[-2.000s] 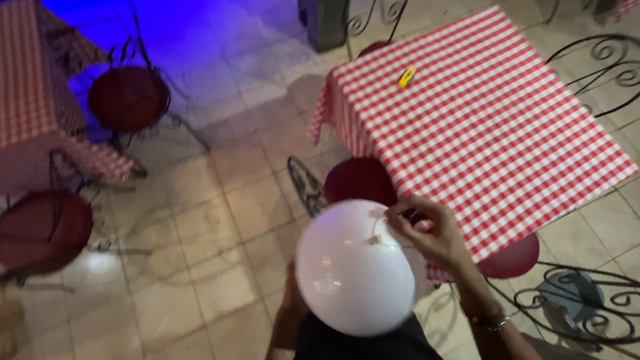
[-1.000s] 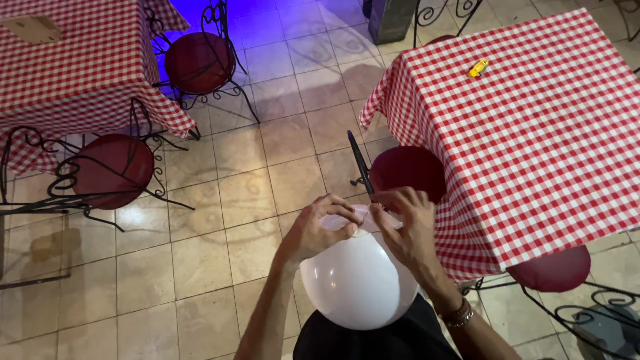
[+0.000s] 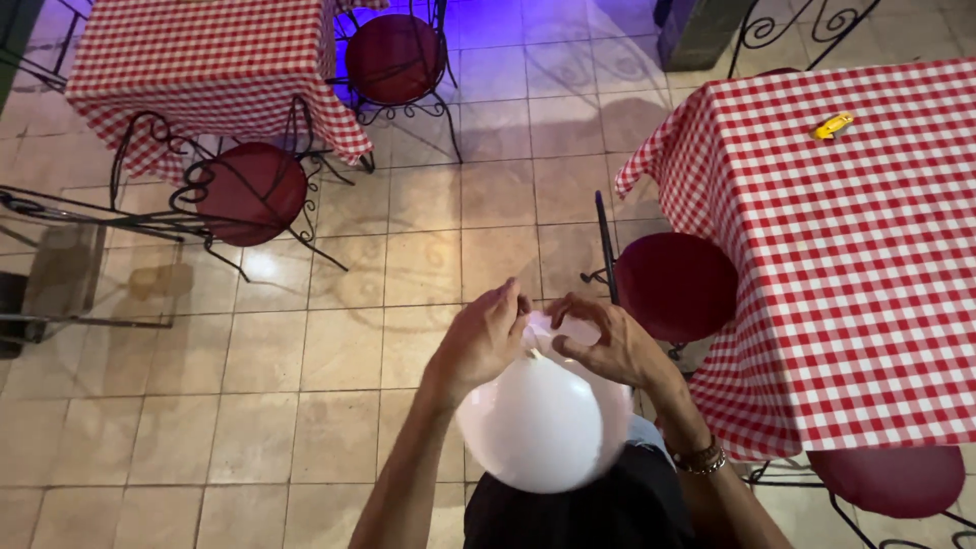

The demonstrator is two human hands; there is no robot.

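Note:
A round white balloon (image 3: 545,427) rests against my dark clothing at the lower middle, its pale knotted neck pointing up. At the balloon's upper left is my left hand (image 3: 484,335), fingers bent inward near the neck. My right hand (image 3: 610,339) curves over the upper right side, thumb and fingers bent toward the neck. Thin pinkish translucent material (image 3: 540,324) shows between the two hands; whether either hand pinches it cannot be told. A bracelet (image 3: 700,457) circles my right wrist.
A table with a red-and-white checked cloth (image 3: 862,282) stands right, a small yellow object (image 3: 833,126) on it. One red-seated metal chair (image 3: 675,286) is close by my right hand. Another checked table (image 3: 206,53) and red-seated chairs (image 3: 252,194) stand upper left.
Two seconds ago only my right hand showed at the balloon's neck; my left hand has since come up to the top beside it. The view has shifted, showing more of the left table.

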